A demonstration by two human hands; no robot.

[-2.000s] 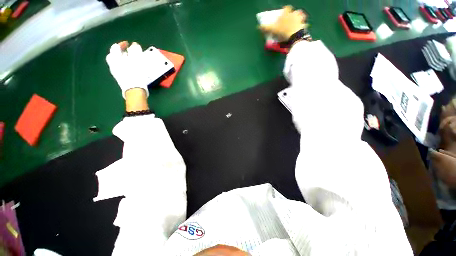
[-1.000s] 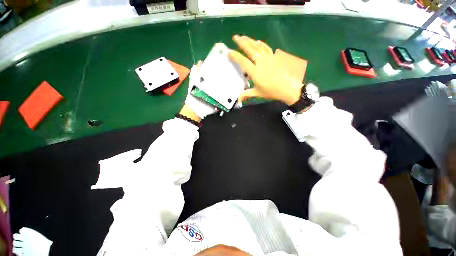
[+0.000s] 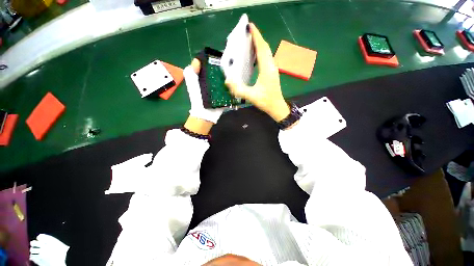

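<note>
My left hand (image 3: 196,98), in a white glove with bare fingertips, holds a black housing (image 3: 206,78) with a green circuit board (image 3: 217,83) showing inside. My right hand (image 3: 264,83), bare, grips a white bottom cover (image 3: 239,49) tilted steeply up over the housing's right side, hiding part of the board. Whether cover and housing touch at the lower edge I cannot tell. A closed unit (image 3: 153,79) lies cover-up, partly on a red-orange foam pad (image 3: 172,80), left of my left hand. A loose cover (image 3: 328,116) lies by my right forearm.
An orange pad (image 3: 295,60) lies on the green belt (image 3: 332,47). Open housings on red pads (image 3: 378,47) stand at right, more red pads (image 3: 45,115) at left. A black strap-like item (image 3: 408,143), cover stack (image 3: 461,111), carton (image 3: 436,208) and loose gloves (image 3: 130,174) lie around.
The cover, earlier lying flat over the housing, is now lifted and tilted in my right hand, exposing the board. The sheet at right has gone from view. The view has shifted slightly.
</note>
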